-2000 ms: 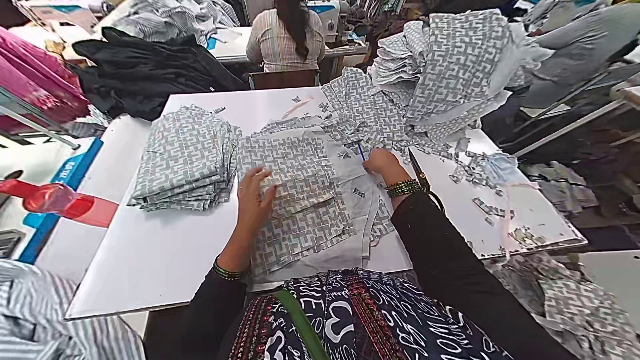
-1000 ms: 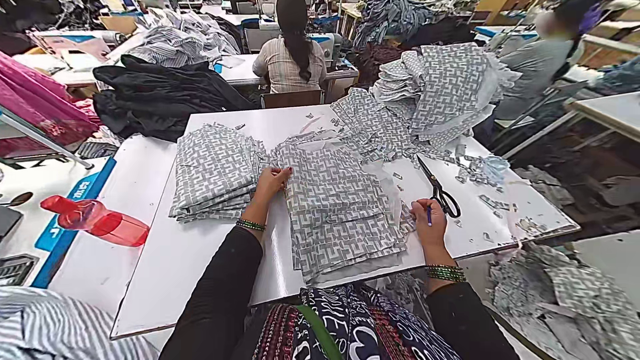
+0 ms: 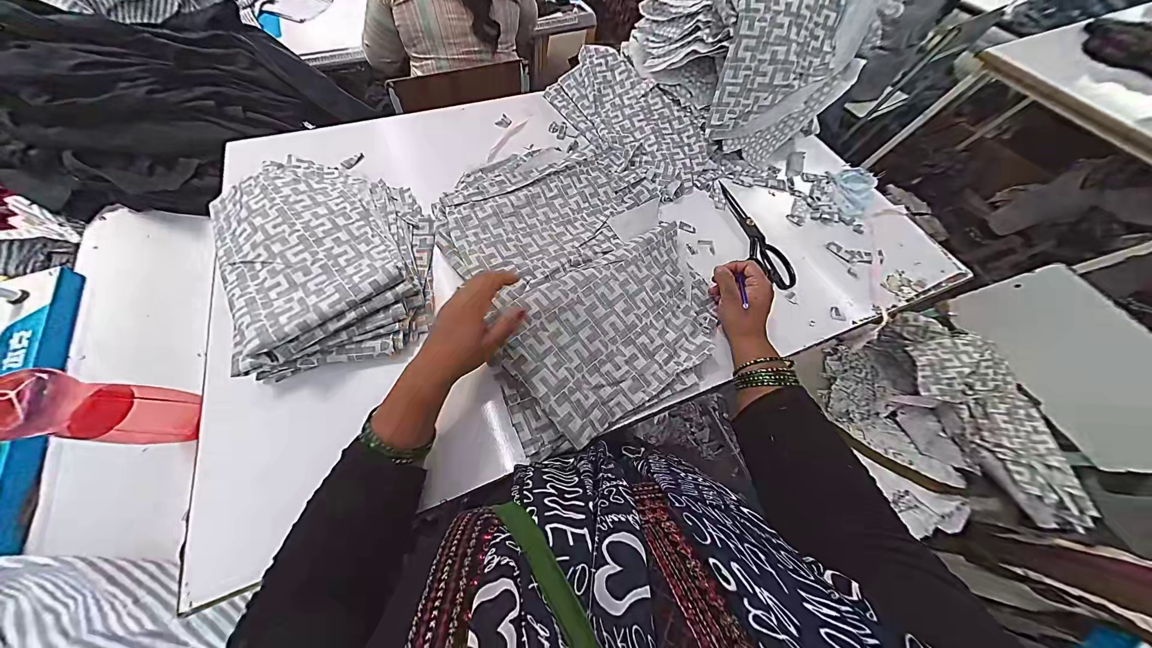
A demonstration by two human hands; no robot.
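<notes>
Grey-and-white patterned fabric pieces (image 3: 612, 333) lie layered on a white table in front of me. My left hand (image 3: 477, 324) is at their left edge, thumb and fingers apart, with no hold on the cloth to be seen. A blue pen (image 3: 742, 290) is gripped in my right hand (image 3: 745, 297), which rests on the table by the fabric's right edge. Just beyond that hand lie black-handled scissors (image 3: 756, 238). A folded stack of the same fabric (image 3: 315, 265) sits at the left of the table.
A tall heap of patterned fabric (image 3: 765, 72) stands at the back right, with scraps (image 3: 846, 252) near it. Dark cloth (image 3: 162, 90) and a red bottle (image 3: 117, 409) are at the left. A person (image 3: 450, 36) sits beyond the table. More fabric (image 3: 981, 405) hangs low right.
The upper fabric piece now lies turned at an angle, with more patterned cloth showing behind it. My left hand has come off the cloth's top left part, nearer to me.
</notes>
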